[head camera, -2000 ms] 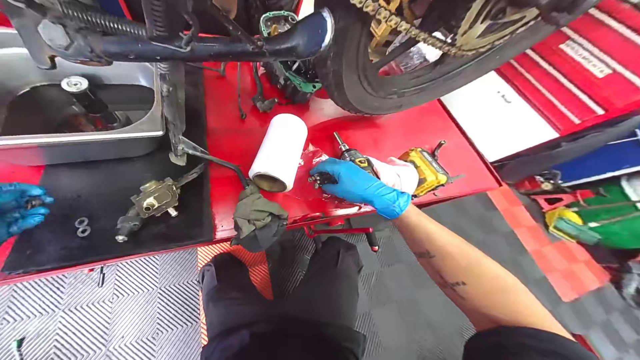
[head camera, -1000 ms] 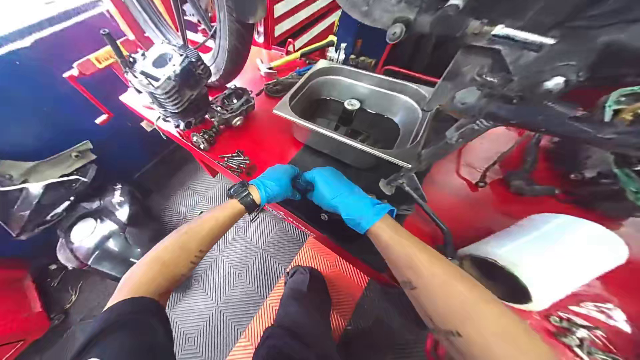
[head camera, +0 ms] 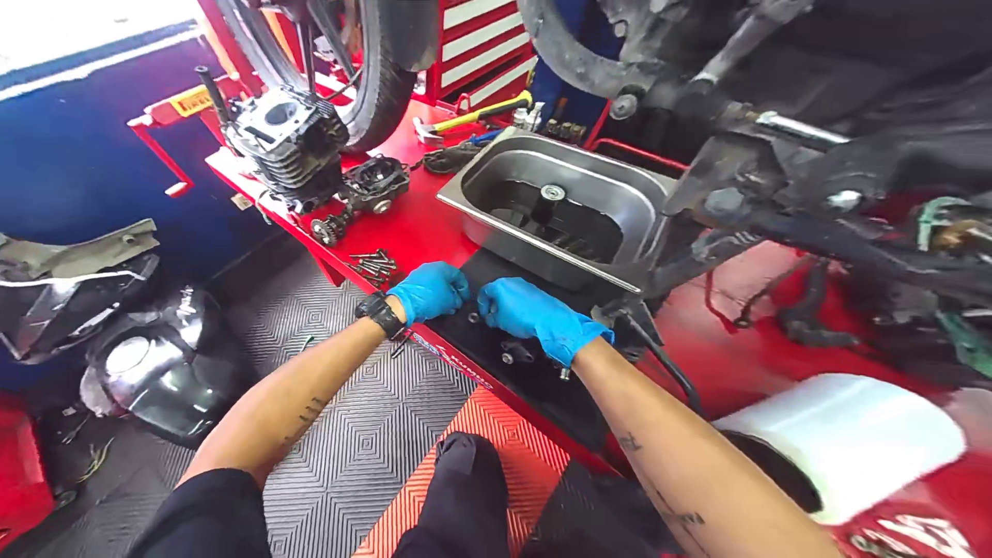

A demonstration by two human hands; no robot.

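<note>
Both hands wear blue gloves and hover over the black mat (head camera: 542, 395) at the front of the red bench. My left hand (head camera: 432, 293) has its fingers curled; whether it holds something is hidden. My right hand (head camera: 527, 314) is a short gap to its right, fingers bent down toward the mat, their tips out of clear sight. A small metal ring (head camera: 473, 317) lies between and just below the hands. A small dark metal part (head camera: 514, 353) lies on the mat below my right hand, partly behind it. Several bolts (head camera: 373, 266) lie left of my left hand.
Behind my hands stands a steel pan (head camera: 558, 256) with dark liquid and a cylindrical part. An engine cylinder (head camera: 291, 147) stands at the back left near a hammer (head camera: 480, 112). The motorcycle frame (head camera: 775, 186) overhangs the right side, above a white roll (head camera: 860, 442).
The view has swung left since the first frame. My hands, together one second ago, are now apart. Two seconds ago my right hand was by the roll and a drill-like yellow tool.
</note>
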